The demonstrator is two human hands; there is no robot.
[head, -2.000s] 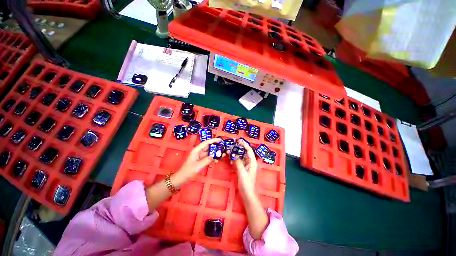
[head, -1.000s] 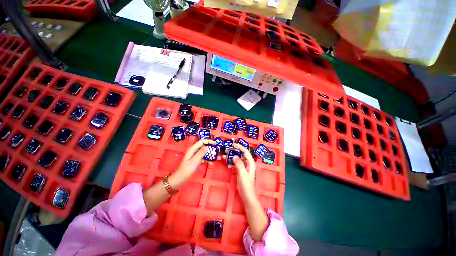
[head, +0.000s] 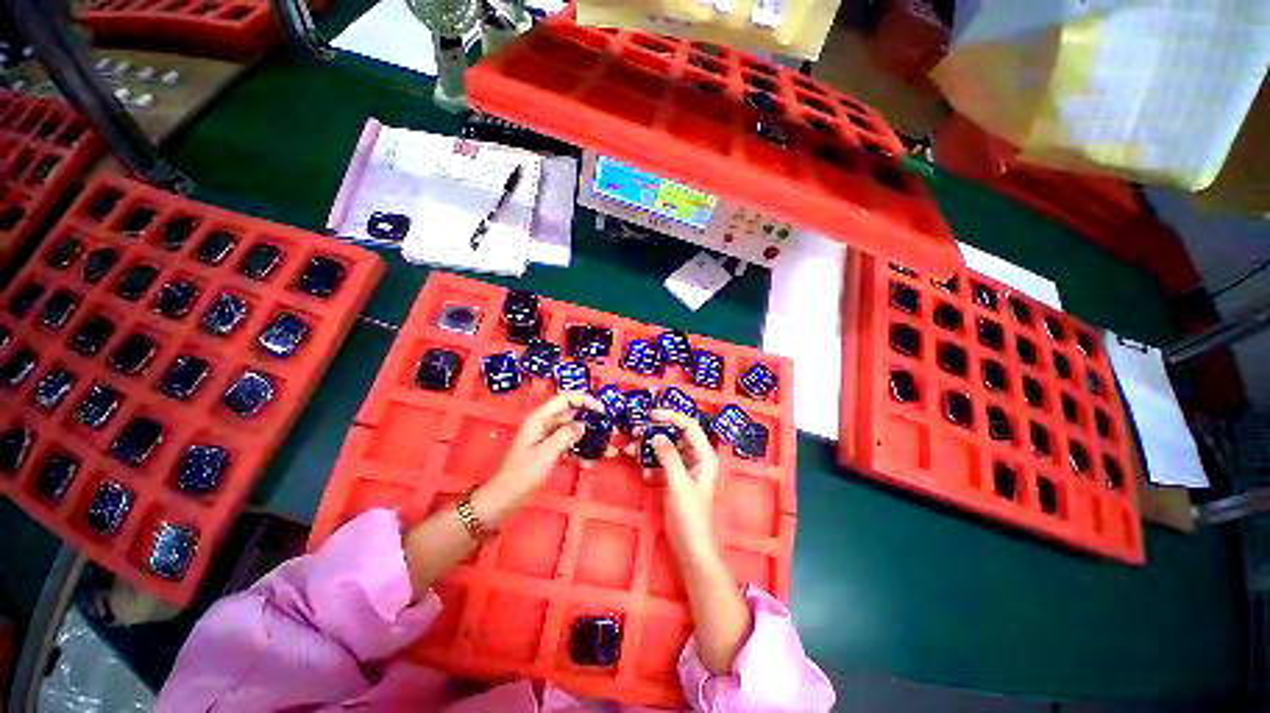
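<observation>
The red-orange working tray [head: 393,493] lies in front of me. Several lit watch units [head: 573,376] with blue-white icon screens sit crowded in its upper rows. My left hand [head: 546,443] holds a watch unit [head: 593,440] whose screen looks dark. My right hand [head: 681,454] holds a lit watch unit [head: 657,443] close beside it, partly covered by my fingers. One dark watch unit [head: 595,639] sits in a pocket near the tray's front edge. A dark unit [head: 439,368] sits in the upper left part.
A left tray [head: 309,357] and a right tray [head: 861,404] hold dark watches. A raised tray [head: 836,188] stands over a bench instrument [head: 655,195] with a lit display. A pen [head: 496,206] lies on papers [head: 439,209]. A small white adapter-like box [head: 698,280] lies in front of the instrument.
The unit in my left hand showed a lit screen and now looks dark. The upper-left unit and the right-edge unit have lost their green glow. Both hands stay in nearly the same place.
</observation>
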